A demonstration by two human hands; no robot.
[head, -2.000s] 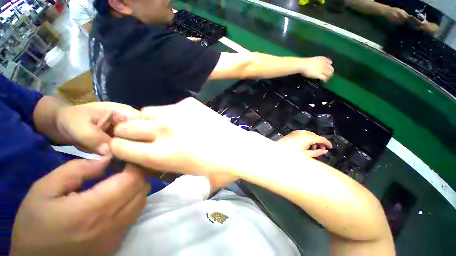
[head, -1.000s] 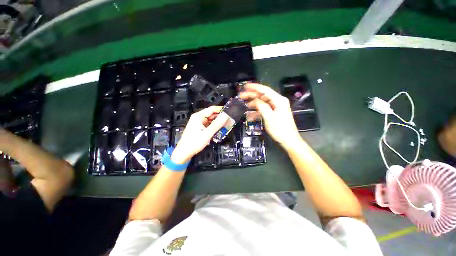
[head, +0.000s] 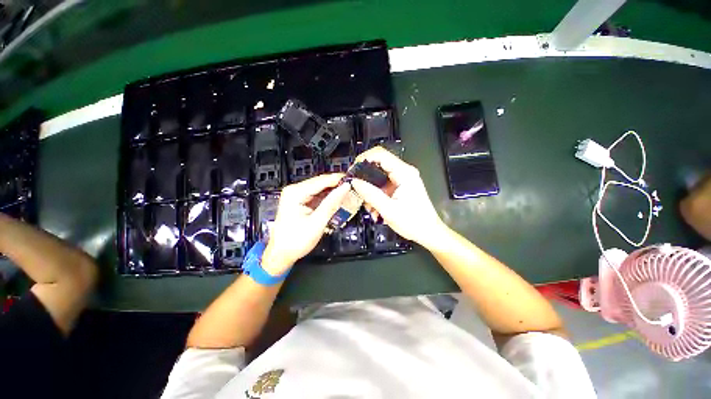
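Note:
My left hand, with a blue wrist strap, and my right hand meet over the lower right part of the black blister tray. Both hold a small phone assembly: a black housing at its upper end and a circuit board with a blue end at its lower end. My thumbs press near its middle, and the fingers hide much of it. Several black housings lie in the tray pockets, and one loose housing lies tilted across the pockets above my hands.
A smartphone lies right of the tray on the dark green bench. A white charger with looped cord and a pink fan are at the right. Another person's arm is at the left. A white rail runs behind.
The view has swung from a neighbouring person down to the tray, then shifted slightly. My right fingers, apart near the housing's top a second ago, have closed onto the assembly beside my left hand.

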